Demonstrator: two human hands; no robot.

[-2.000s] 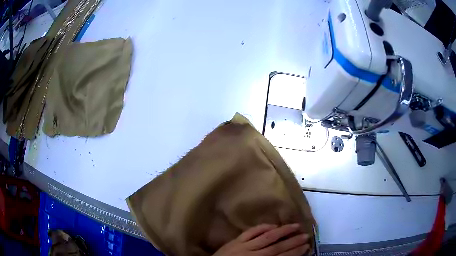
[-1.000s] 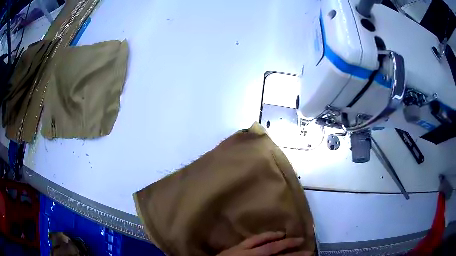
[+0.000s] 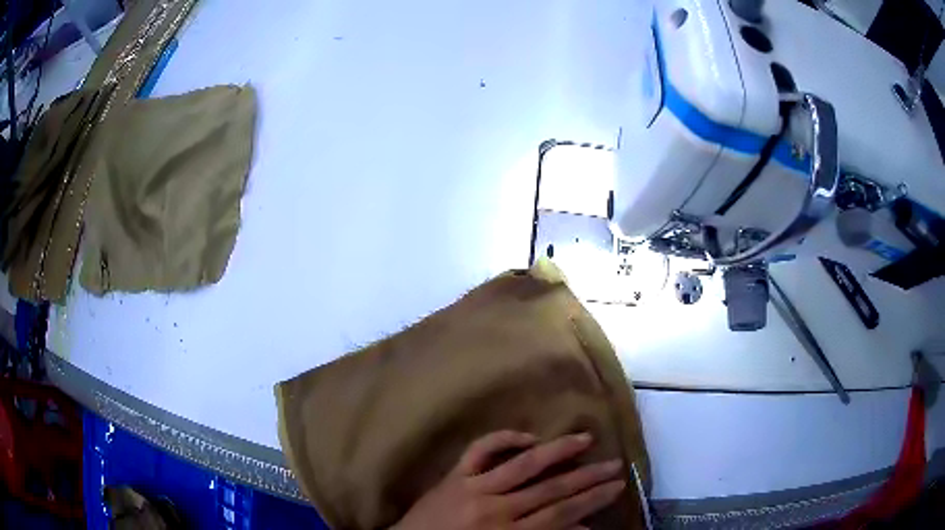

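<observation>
A brown fabric panel (image 3: 414, 383) with a paler khaki margin lies over the front table edge, its top corner touching the needle plate area. Its upper left edge is frayed. My left hand (image 3: 518, 487) comes in from the bottom edge and holds the panel, fingers on top and slightly spread; the thumb cannot be made out. A thin silvery blade or edge (image 3: 639, 495) shows beside the panel's right side, mostly hidden. My right hand is not in view. A squarish khaki panel (image 3: 171, 186) lies flat at left.
The white sewing machine head (image 3: 705, 124) stands at right above its bright needle plate (image 3: 575, 233). Tweezers (image 3: 808, 336) and a black slotted tool (image 3: 850, 293) lie on the bed. Long glittery fabric strips (image 3: 83, 171) are at far left. A red item (image 3: 910, 455) is at the right edge; a blue container (image 3: 155, 466) is below.
My left hand has moved up on the panel, and more of it shows. The panel's left part has turned slightly upward. The whole view has shifted a little.
</observation>
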